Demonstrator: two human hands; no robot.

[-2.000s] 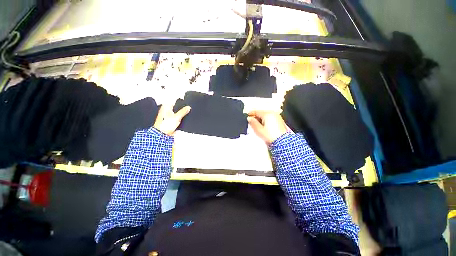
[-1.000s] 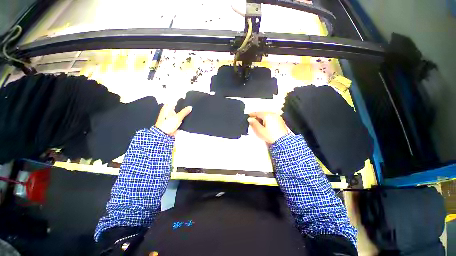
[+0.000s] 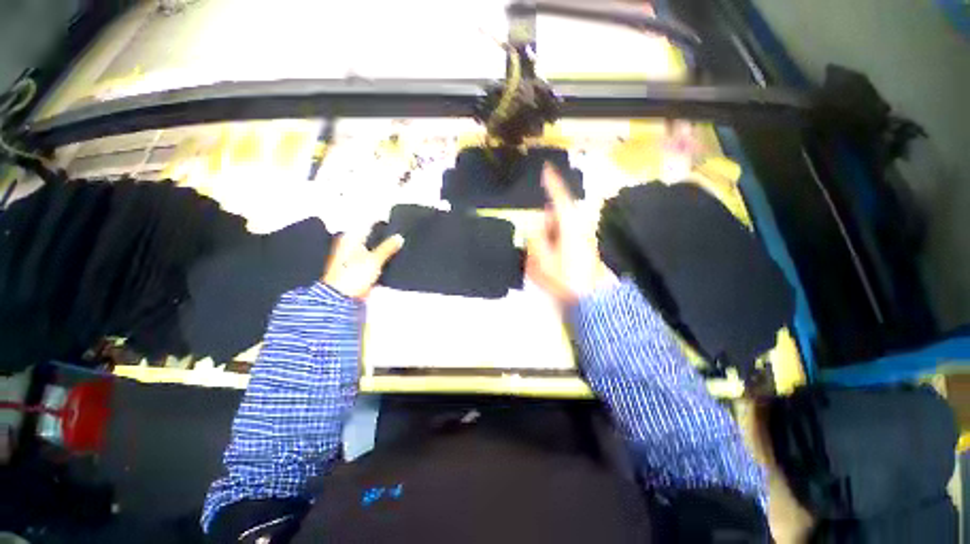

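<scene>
A black cut piece (image 3: 452,252) with notched corners lies on the pale machine bed between my hands. My left hand (image 3: 360,261) holds its left edge, thumb on top. My right hand (image 3: 562,242) is blurred, just off the piece's right edge, with fingers spread and reaching up towards a second black piece (image 3: 495,179). That second piece lies farther back under the laser head (image 3: 518,109). Whether a right fingertip touches the second piece cannot be told.
A long row of overlapping black pieces (image 3: 101,260) lies on the left of the bed, a compact black pile (image 3: 697,266) on the right. The black gantry beam (image 3: 319,104) crosses behind. A black stack (image 3: 888,452) sits at lower right, a red object (image 3: 87,417) at lower left.
My right hand has let go of the near piece's right edge, and its fingers have opened and moved up towards the far piece. My left hand has stayed on the near piece.
</scene>
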